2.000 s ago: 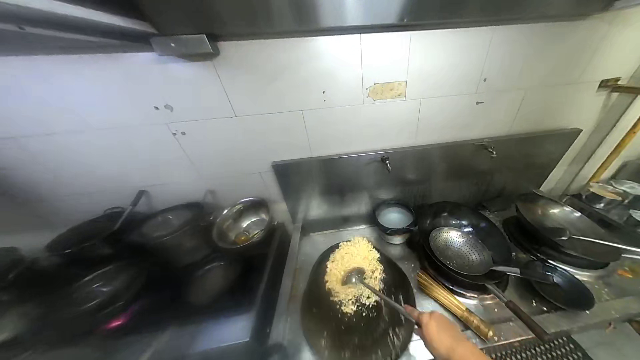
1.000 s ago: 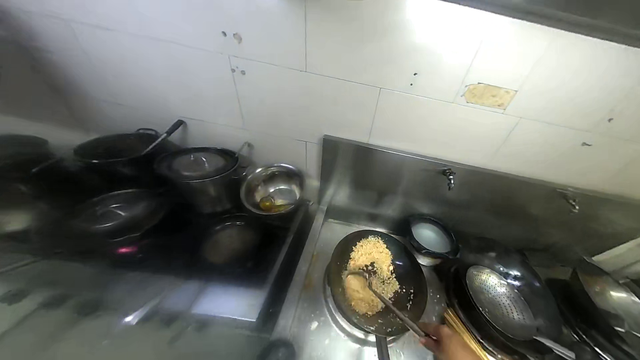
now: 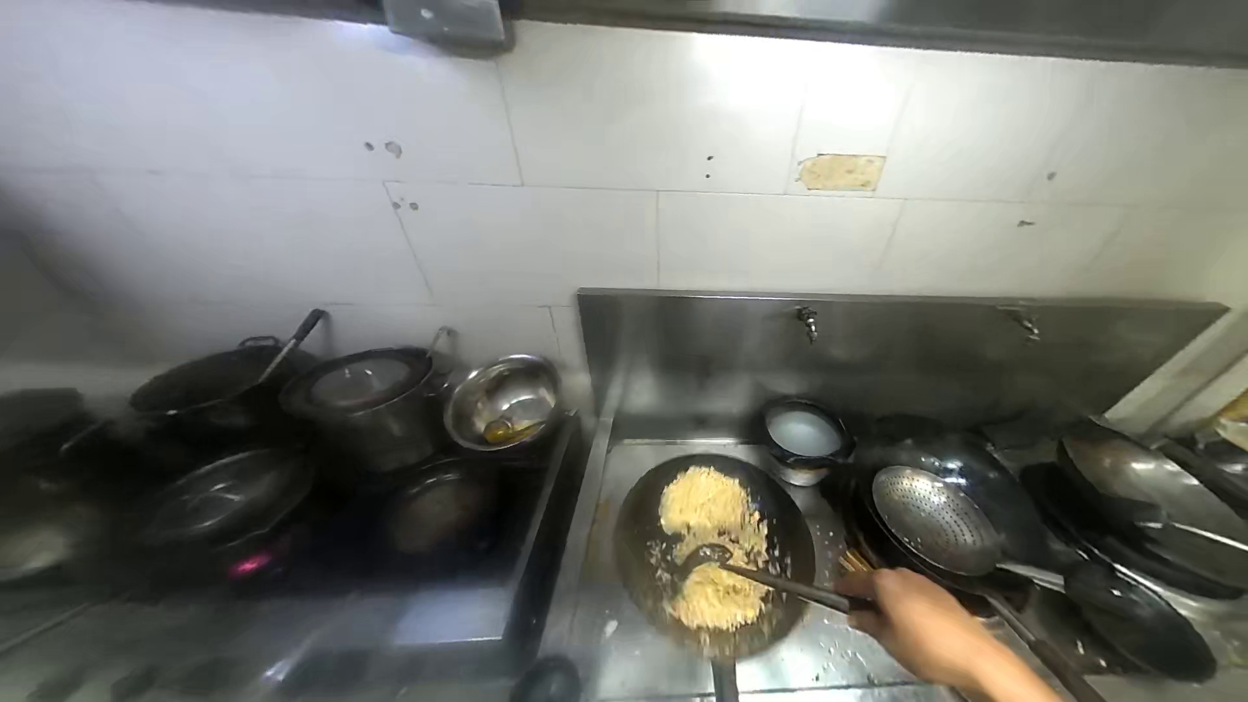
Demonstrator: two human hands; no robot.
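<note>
My right hand (image 3: 916, 619) is closed around the dark handle of a ladle (image 3: 795, 588), reaching in from the lower right. The ladle's bowl rests among yellow fried rice (image 3: 707, 502), which lies in two heaps with loose grains between them. The rice is in a dark round wok (image 3: 639, 517) on the steel stove top, its handle pointing toward me at the bottom edge. Motion blur softens the wok's near rim. My left hand is out of view.
A perforated strainer (image 3: 934, 520) lies over a wok at the right, beside more pans. Behind the rice stands a pot of whitish liquid (image 3: 804, 432). Leftward are a steel bowl (image 3: 502, 400), a lidded pot (image 3: 375, 434) and a large dark pot (image 3: 210, 385). Taps (image 3: 807, 322) project from the backsplash.
The rice has gone from one joined mass to two heaps, with the ladle between them. The wok's handle, not visible two seconds ago, shows at the bottom. The view has swung.
</note>
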